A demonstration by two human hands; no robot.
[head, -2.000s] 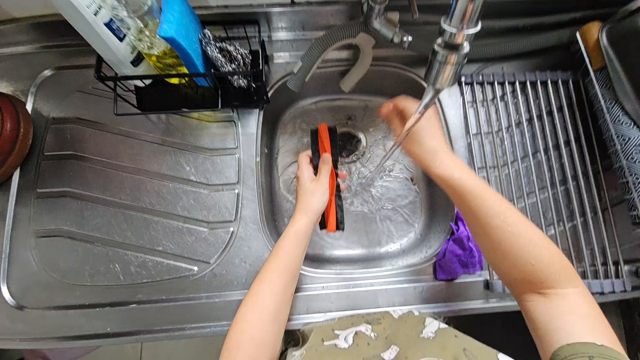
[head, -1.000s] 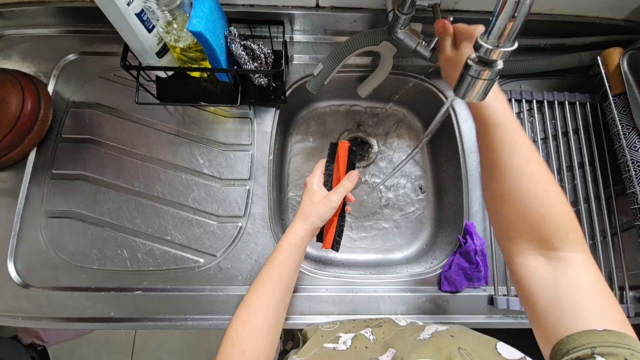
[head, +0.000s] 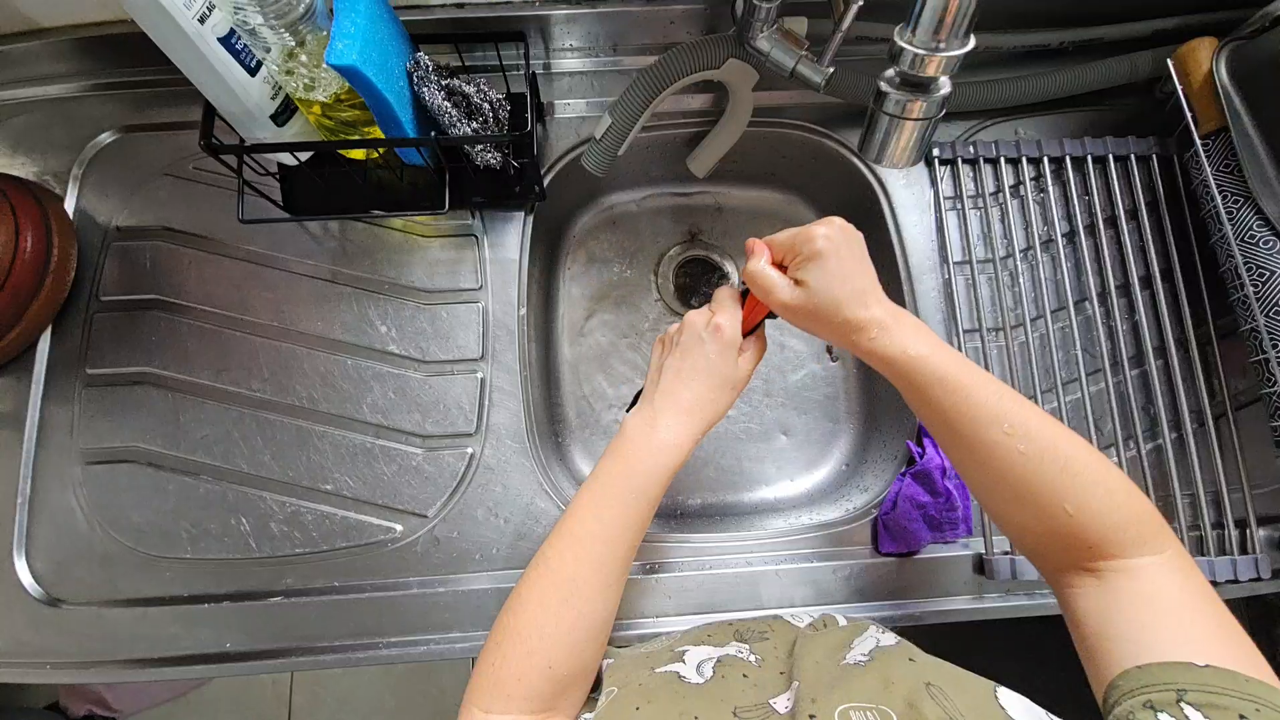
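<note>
Over the steel sink basin [head: 780, 430], my left hand [head: 703, 360] grips an orange and black brush [head: 755, 310], most of it hidden under my fingers. A dark end of it peeks out by my left wrist. My right hand [head: 825, 280] is closed around the brush's upper end, close against my left fingers. The drain [head: 700, 278] lies just beyond my left hand. Above and to the right hangs the chrome faucet spout [head: 905, 100], with no water running from it.
A black wire caddy [head: 345, 180] holds bottles, a blue sponge [head: 375, 70] and a steel scourer [head: 460, 105]. A grey hose [head: 650, 90] arches over the basin's back. At right are a purple cloth [head: 925, 495] and a roll-up drying rack [head: 1090, 350]; brown pots [head: 30, 265] stand far left.
The water stream from the spout has stopped. My right hand has come down from the faucet to the brush and closed on it. The brush is now tilted and mostly covered.
</note>
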